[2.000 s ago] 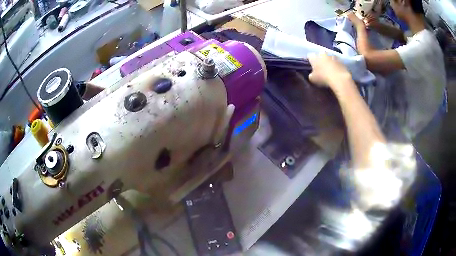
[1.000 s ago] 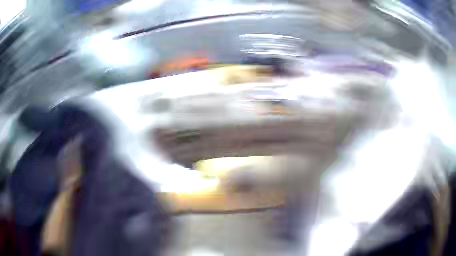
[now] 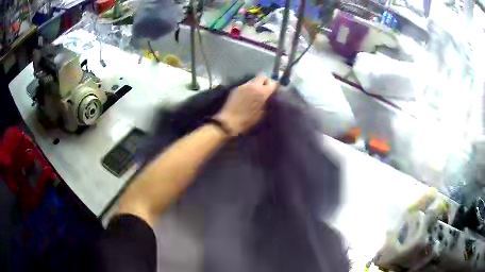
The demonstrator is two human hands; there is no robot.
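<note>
My left hand [image 3: 245, 106], bare with a dark band at the wrist, is at the centre of the view. It is closed on the upper edge of a large dark purple-grey garment part [image 3: 298, 164]. The cloth hangs and spreads down towards me over the white table, blurred by motion. My right hand is not in view. The left forearm reaches in from the lower left with a dark sleeve.
A sewing machine [image 3: 69, 95] stands on the white table [image 3: 80, 180] at left. A dark flat rectangular object [image 3: 123, 151] lies near it. Another machine [image 3: 425, 239] is at lower right. Thin upright rods [image 3: 284, 48] stand behind the cloth. Red cloth [image 3: 24, 164] is at far left.
The view has swung left, away from the purple-ended machine, which filled the earliest frame. My left hand now holds up the dark cloth. My right hand, seen reaching to the cloth earlier, is out of view.
</note>
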